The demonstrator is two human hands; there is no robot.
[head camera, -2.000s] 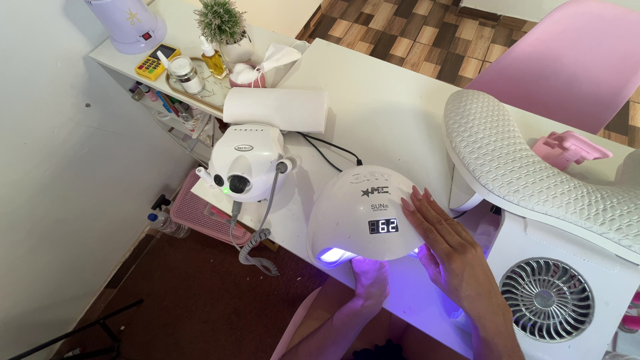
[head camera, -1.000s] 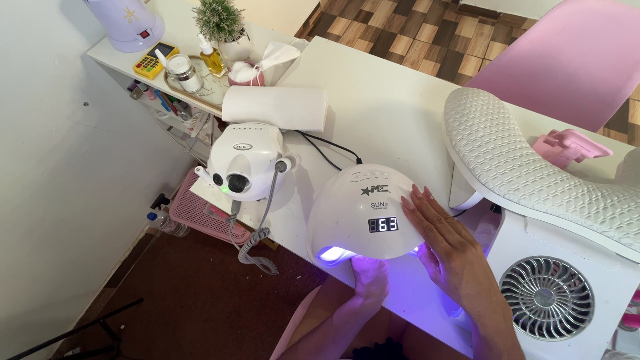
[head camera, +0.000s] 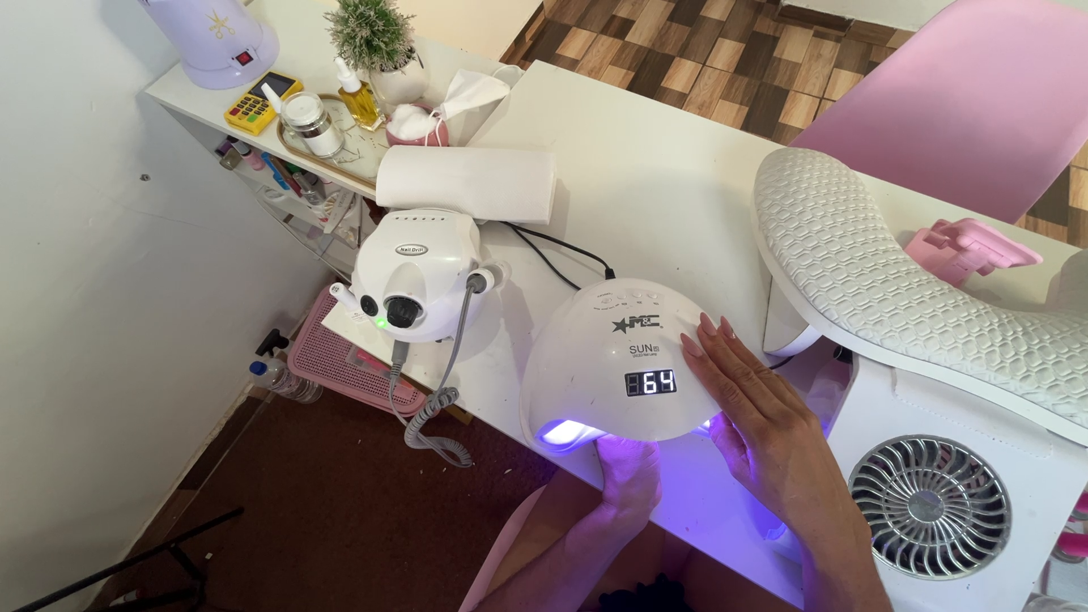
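Observation:
A white dome-shaped UV nail lamp [head camera: 595,365] stands at the near edge of the white table, its display lit and violet light coming from its opening. My left hand [head camera: 629,476] reaches into that opening; the fingers are hidden inside the lamp. Against the right side of the dome rests my right hand [head camera: 756,408], long pink nails on the shell and the thumb low by the opening's edge. A white electric nail drill machine [head camera: 425,280] with a green light and a coiled grey cord stands left of the lamp.
Behind the drill lies a white paper roll [head camera: 467,183]. A padded white armrest [head camera: 858,221] and a nail dust collector fan [head camera: 926,506] are at the right. A pink chair [head camera: 943,110] stands beyond. Bottles, a potted plant [head camera: 370,38] and a yellow card terminal [head camera: 262,102] fill the left shelf.
The number on the lamp's display has risen from 62 through 63 to 64. Both hands have stayed in place.

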